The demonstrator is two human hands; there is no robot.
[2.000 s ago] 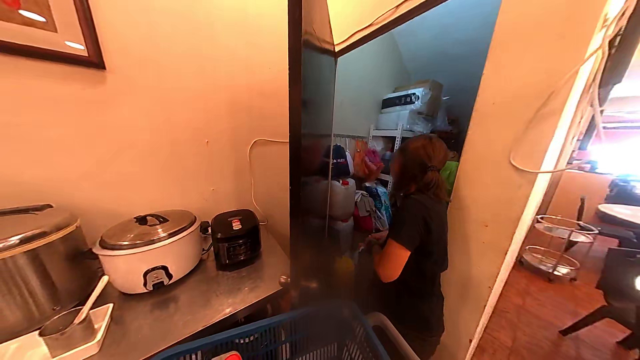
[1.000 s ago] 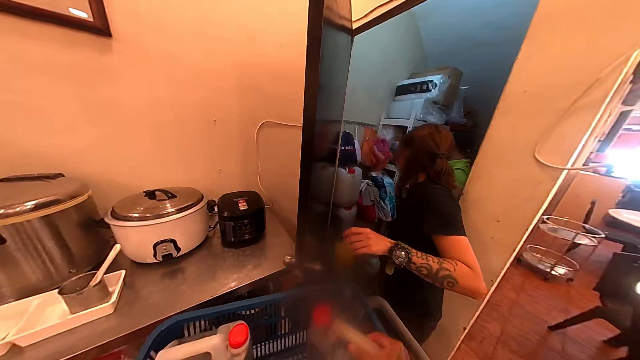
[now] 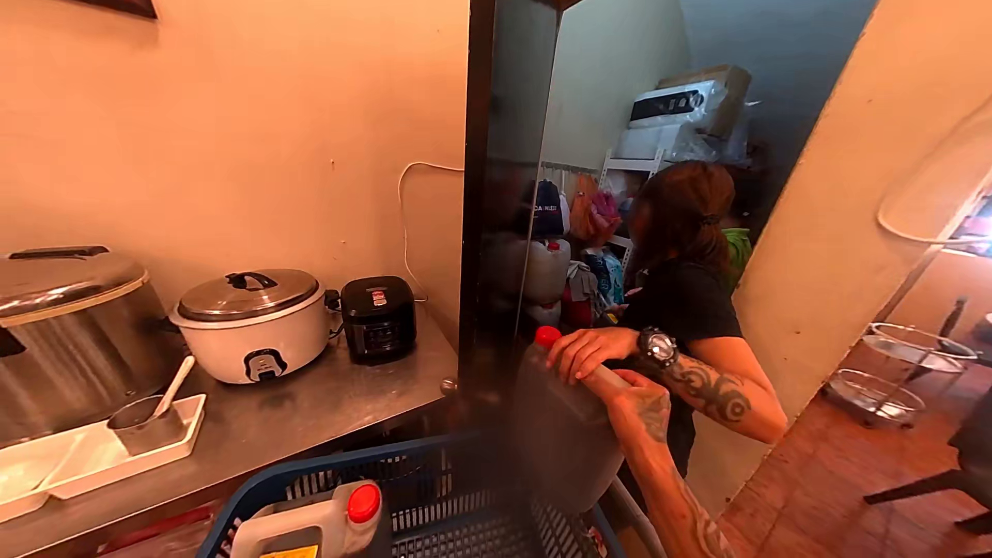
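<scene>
My right hand [image 3: 637, 399] reaches in from the lower right and is closed on the handle of a large translucent plastic jug [image 3: 562, 434] with a red cap [image 3: 548, 335]. The jug is tilted above the right part of a blue plastic basket [image 3: 341, 457]; its lower part is blurred. A co-worker's hand [image 3: 593, 353], with a watch on the wrist, also lies on the jug's handle, just ahead of my fingers. Another plastic jug [image 3: 310, 518] with a red cap sits in the basket at the left. My left hand is not in view.
Left, a steel counter [image 3: 310, 415] holds a rice cooker [image 3: 252, 329], a small black cooker [image 3: 379, 322], a large metal pot [image 3: 85, 341] and a white tray [image 3: 128, 465]. The co-worker [image 3: 682, 294] stands in a storeroom doorway beside a dark door [image 3: 508, 194]. A wheeled rack [image 3: 891, 372] stands right.
My right hand and the jug have risen from the bottom of the view, over the basket. The co-worker's hand, stretched out a second ago, now lies on the jug's handle.
</scene>
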